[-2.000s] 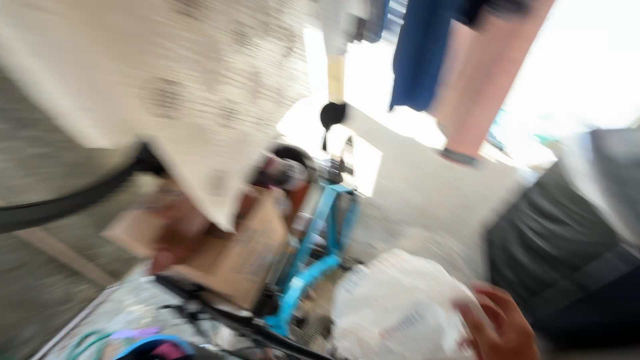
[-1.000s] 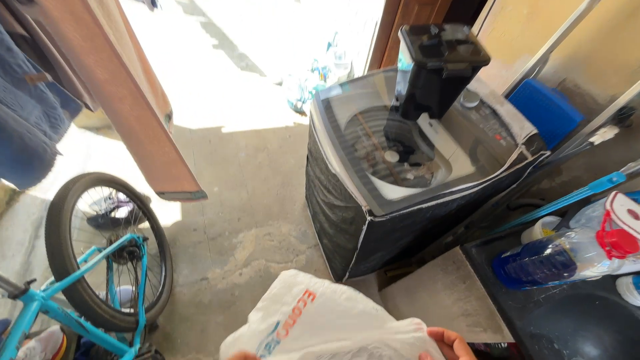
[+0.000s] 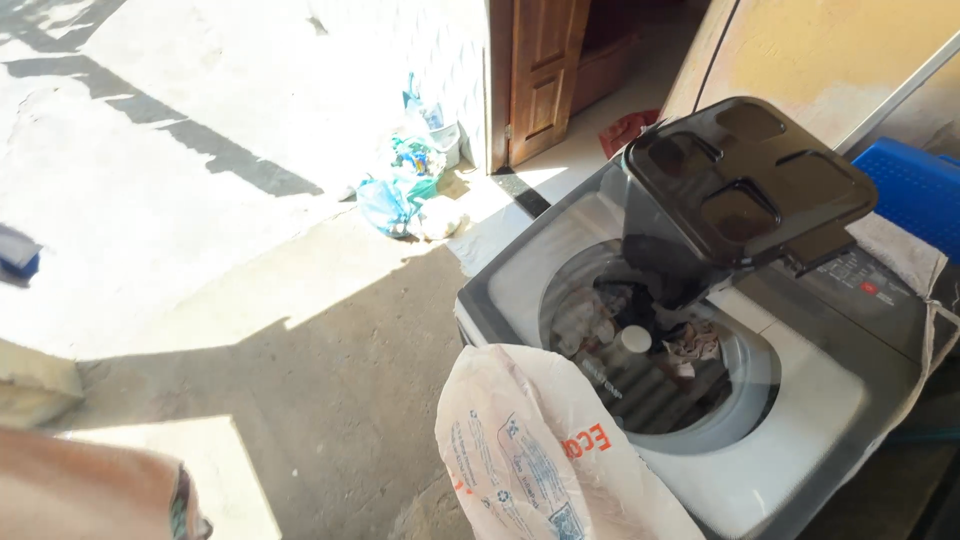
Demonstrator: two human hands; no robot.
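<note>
A white plastic bag [image 3: 525, 450] printed in red and blue rises from the bottom edge, overlapping the front corner of a top-loading washing machine [image 3: 795, 450]. Neither my left hand nor my right hand shows in this view, so what holds the bag is hidden. Through the machine's clear lid, several pieces of cloth [image 3: 694, 345] lie in the drum. A black plastic bin with a lid [image 3: 750, 180] stands on the far part of the machine.
Beyond the machine, plastic bags of rubbish [image 3: 401, 199] sit by the wall near a wooden door [image 3: 547, 75]. A blue plastic crate [image 3: 911, 195] is at the right. Hanging cloth [image 3: 90, 487] crosses the lower left corner. Concrete floor [image 3: 337, 405] lies left of the machine.
The view has swung away from the bicycle and come closer to the washing machine. Fingers seen at the bag one second ago are now out of view. The bag now overlaps the machine's corner.
</note>
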